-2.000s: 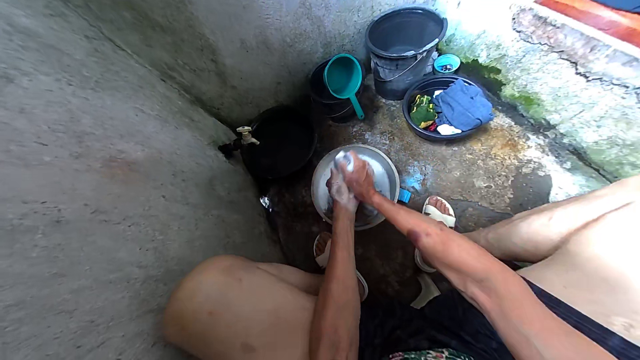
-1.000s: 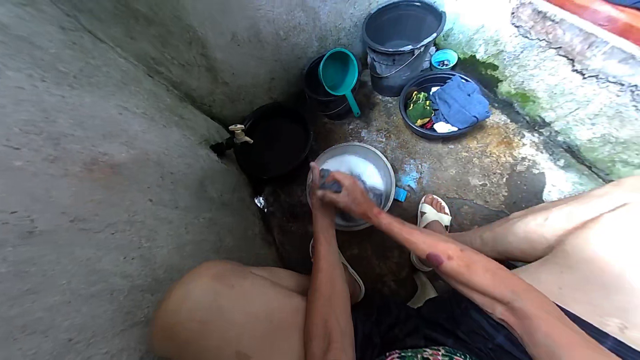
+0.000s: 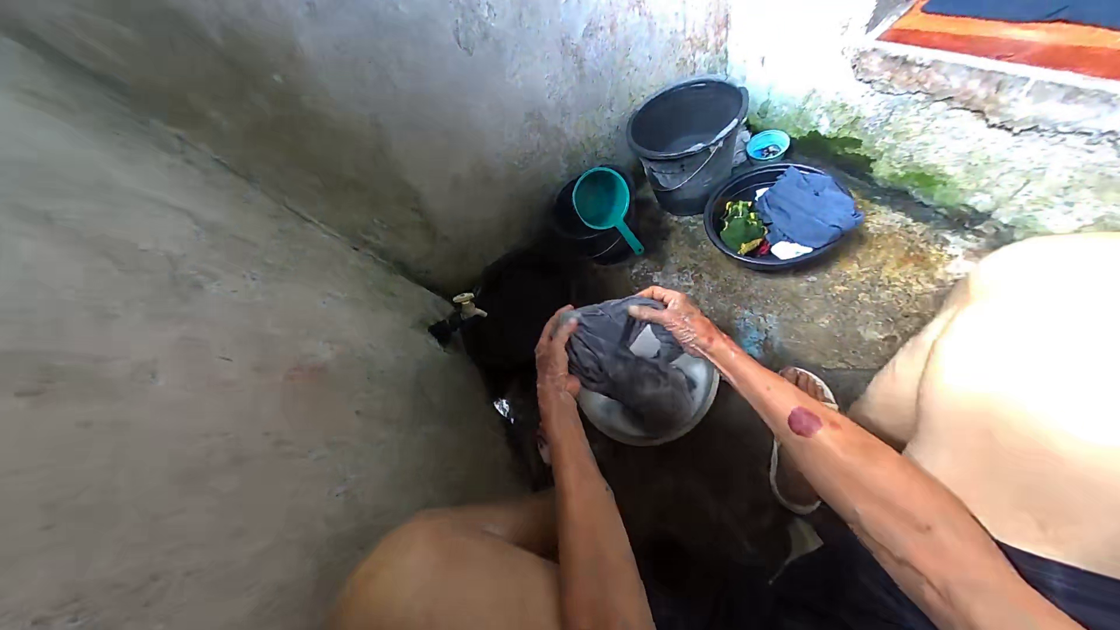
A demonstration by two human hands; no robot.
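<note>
A wet dark grey cloth garment (image 3: 617, 346) is stretched between my two hands above a round basin (image 3: 652, 429) that stands on the floor. My left hand (image 3: 556, 359) grips the garment's left side. Its upper right edge is in my right hand (image 3: 678, 319), thumb on top of the fabric. The lower part of the cloth hangs over the basin and hides much of its inside. Some whitish suds show at the basin's right side, and wet foam clings to my right wrist.
Beyond the basin stand a dark bucket (image 3: 689, 122), a teal dipper (image 3: 602, 199) on a black pail, a black tub (image 3: 744, 255) of clothes and a small teal bowl (image 3: 768, 146). A tap (image 3: 468, 305) juts from the left concrete wall over a dark container.
My hands have risen from the basin and moved apart, with the grey garment now spread between them. One second ago they were close together over the suds.
</note>
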